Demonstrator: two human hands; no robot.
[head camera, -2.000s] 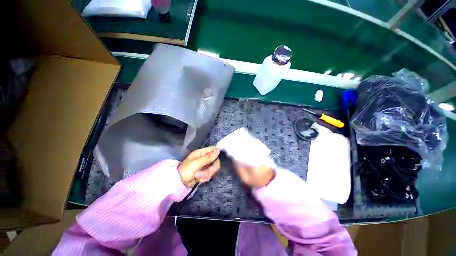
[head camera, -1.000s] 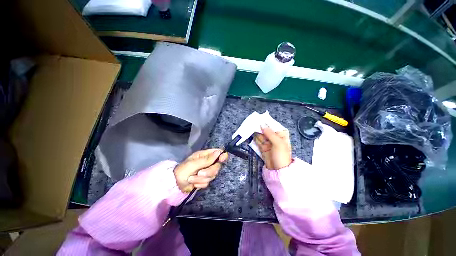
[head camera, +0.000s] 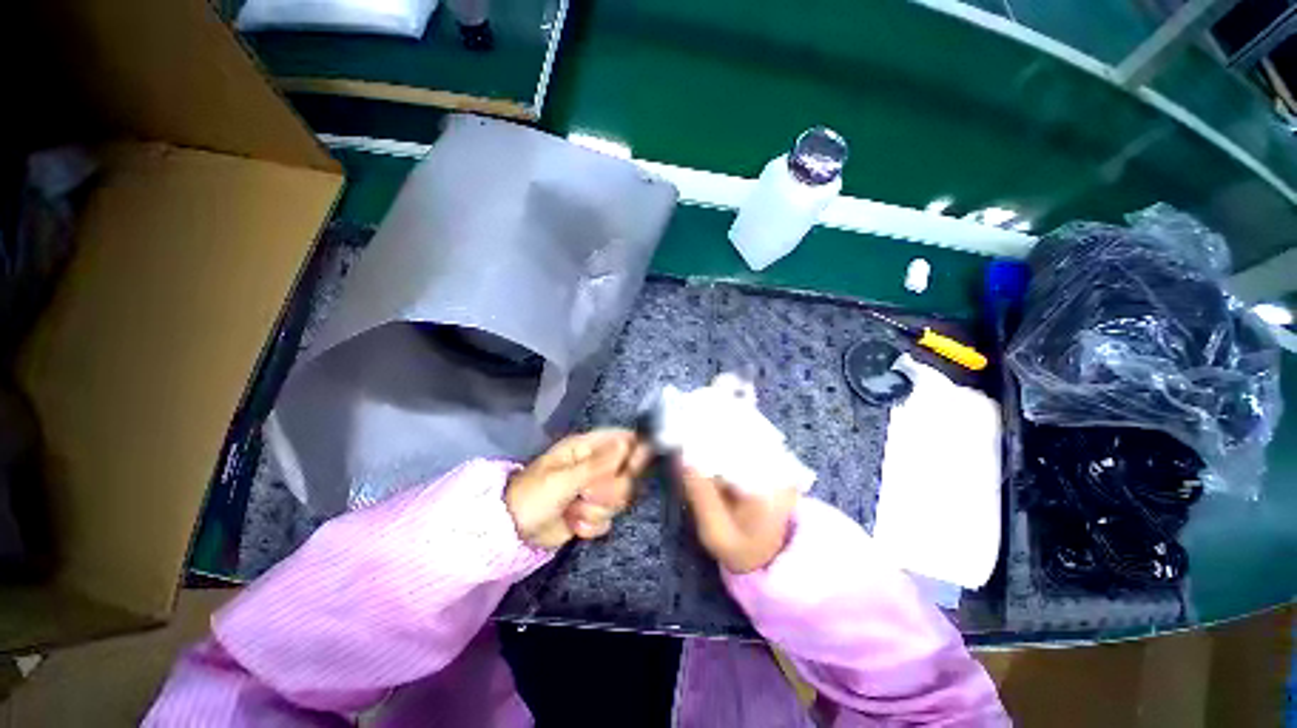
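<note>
My left hand is closed on a small black part, which is blurred and mostly hidden by my fingers and the cloth. My right hand holds a white cloth against the black part's end. The two hands are close together above the speckled mat. A grey foam bag lies to the left of my hands with its open end towards me, and a dark object shows inside it.
An open carton stands at left. Beyond the mat are a white bottle and a small white cap. At right are a yellow-handled screwdriver, round black dish, white sheets, black cables and a clear bag.
A second ago my right hand held the cloth up and to the right, with the black part in plain view. Now it has moved down and left, and the cloth covers the part's end.
</note>
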